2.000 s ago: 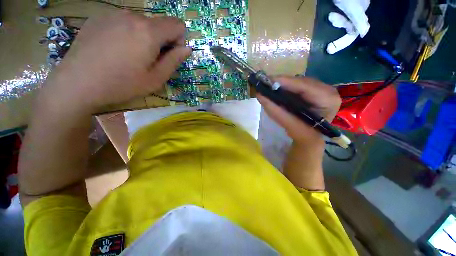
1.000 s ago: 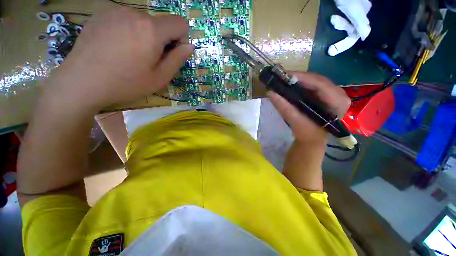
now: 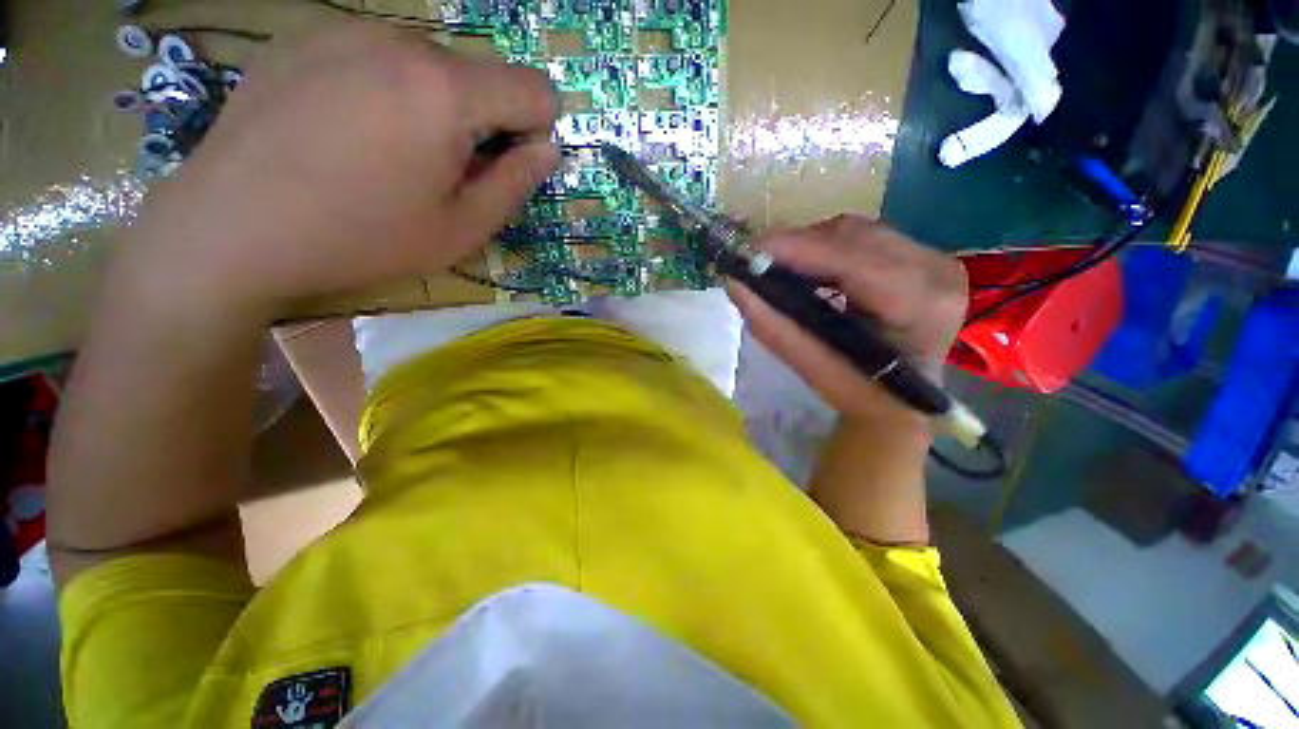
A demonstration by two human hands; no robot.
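The green PCB panel (image 3: 598,185) lies in front of me on brown cardboard. My right hand (image 3: 869,306) grips the soldering iron (image 3: 819,316) by its black handle, and its metal tip is at the boards in the panel's middle. My left hand (image 3: 385,157) is at the panel's left side, thumb and forefinger pinched together on a thin dark lead wire (image 3: 576,145) that runs to near the iron tip. Whether the tip touches the board cannot be told. Other lead wires lie over the panel's lower left part.
Wired components (image 3: 168,88) with white rings lie in a heap left of my left hand. A white glove (image 3: 1004,79) lies on the green bench at the right. A red stool (image 3: 1054,325) and blue bins (image 3: 1254,385) are below the bench edge. The iron's cord hangs by my right wrist.
The iron moved up and right off the middle boards, then came back left and down to them with my right hand. My left hand has shifted only slightly.
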